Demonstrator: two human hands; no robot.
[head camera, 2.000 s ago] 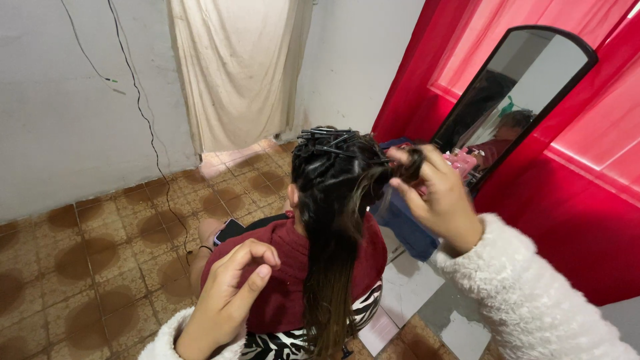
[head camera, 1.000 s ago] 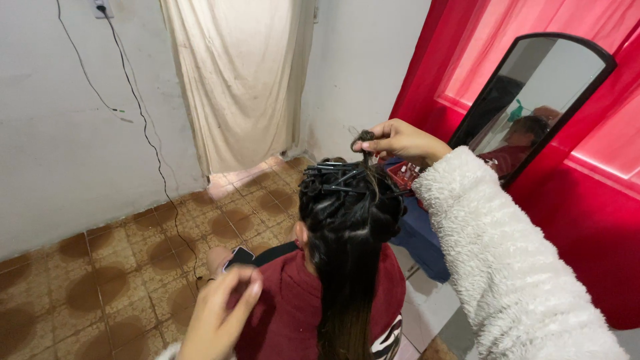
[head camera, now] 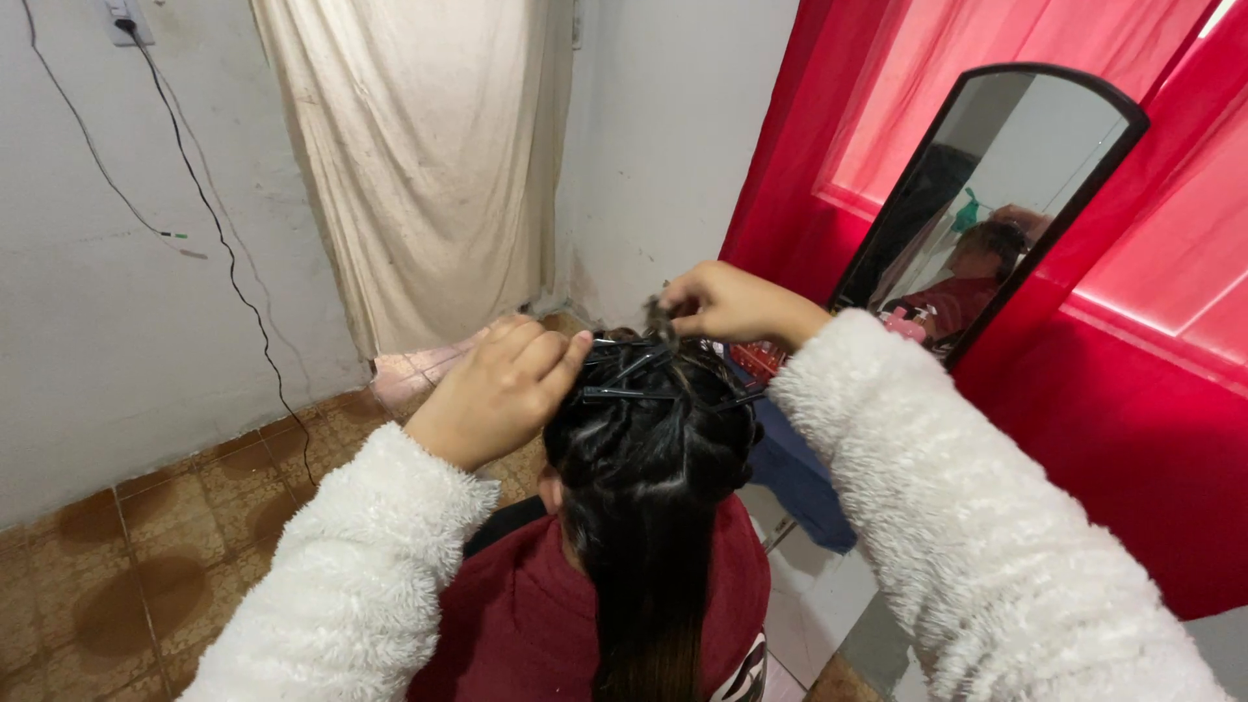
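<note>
A seated person in a dark red top (head camera: 517, 624) faces away, long dark hair (head camera: 648, 565) hanging down the back. Several black hair clips (head camera: 629, 394) lie across the pinned hair on top of the head. My right hand (head camera: 726, 304) pinches a lock of hair (head camera: 661, 322) above the crown. At the left of the crown is my left hand (head camera: 507, 385), fingers bent against the hair and clips; its fingertips are partly hidden, so whether it grips anything is unclear.
A black-framed mirror (head camera: 1082, 185) leans by red curtains (head camera: 1121, 448) on the right. Beside the person hangs a dark blue cloth (head camera: 804, 478). A cream curtain (head camera: 439, 166) covers an opening ahead. A black cable (head camera: 229, 244) runs down the left wall to the tiled floor (head camera: 166, 585).
My left hand has risen from low at the left to the top of the head. My right hand moved from the head's right side to above the crown, where it still holds hair.
</note>
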